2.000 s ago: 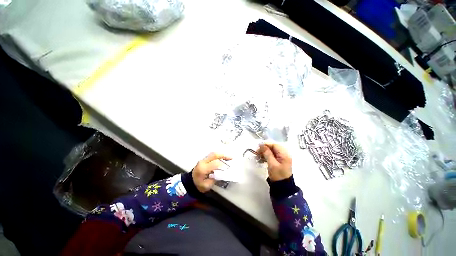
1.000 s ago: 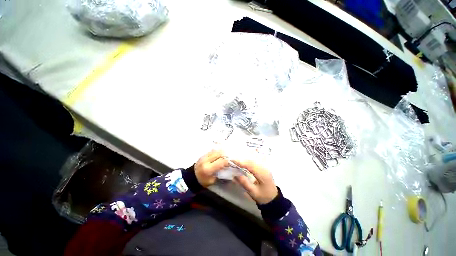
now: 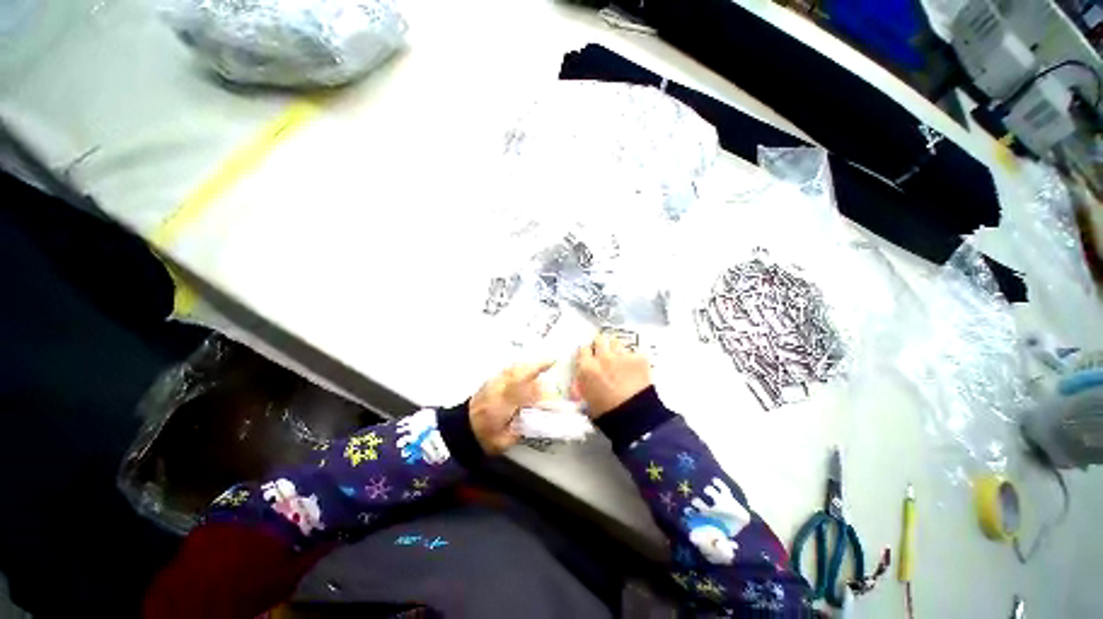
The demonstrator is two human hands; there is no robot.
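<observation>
A small clear bag [image 3: 554,422] lies between my two hands near the table's front edge. My left hand [image 3: 496,406] grips its left side with bent fingers. My right hand [image 3: 612,372] is just right of it, fingertips bent toward the small metal pieces; glare hides whether it grips anything. Packeted and loose metal pieces [image 3: 578,276] lie just behind my hands. A heap of loose silver metal frames [image 3: 775,328] sits to the right. A large crumpled clear bag [image 3: 611,145] lies behind the packeted pieces.
Teal-handled scissors [image 3: 829,542], a yellow pen-like tool [image 3: 907,532] and a yellow tape roll [image 3: 997,507] lie at the right front. Loose clear film [image 3: 956,351] and a fan [image 3: 1070,411] are at right. Black bundles [image 3: 847,115] lie behind. A lined waste bag [image 3: 230,423] is below the edge.
My right hand has moved forward from the small bag toward the metal pieces. My left hand stays near the edge with the bag. The hands came together a second ago and are slightly apart now.
</observation>
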